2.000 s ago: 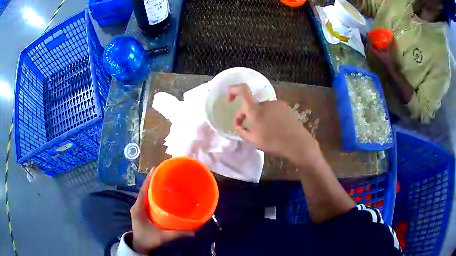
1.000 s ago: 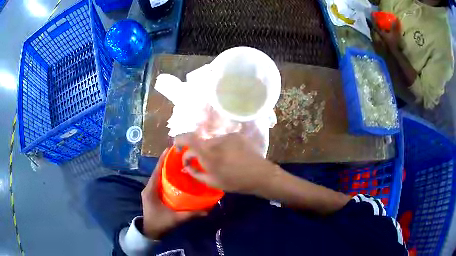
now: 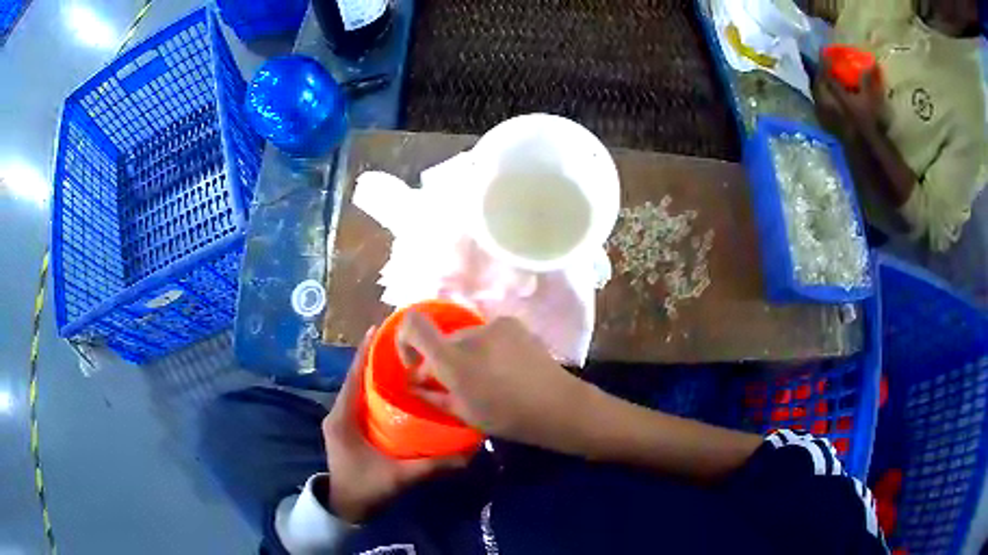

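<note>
My left hand (image 3: 363, 461) holds an orange cup (image 3: 417, 423) by its side and underside, tilted with its mouth up, at the board's front edge. My right hand (image 3: 488, 374) reaches over the cup's rim with its fingertips inside; whether they hold a small part cannot be seen. The white tub (image 3: 542, 201) of cloudy liquid stands beyond the cup on a crumpled white rag (image 3: 433, 255). Small clear parts (image 3: 663, 252) lie in a loose pile on the brown board to the right of the tub.
A blue bin (image 3: 813, 217) of clear parts sits at the board's right end. Blue crates with orange cups (image 3: 796, 401) are at lower right. An empty blue crate (image 3: 152, 195) is at left. A shiny blue round object (image 3: 295, 105) and dark bottle (image 3: 352, 24) stand back left. A person (image 3: 921, 108) sits opposite.
My right hand has moved from over the tub down to the cup, and its fingers are now inside the rim. My left hand still holds the cup, now tilted differently.
</note>
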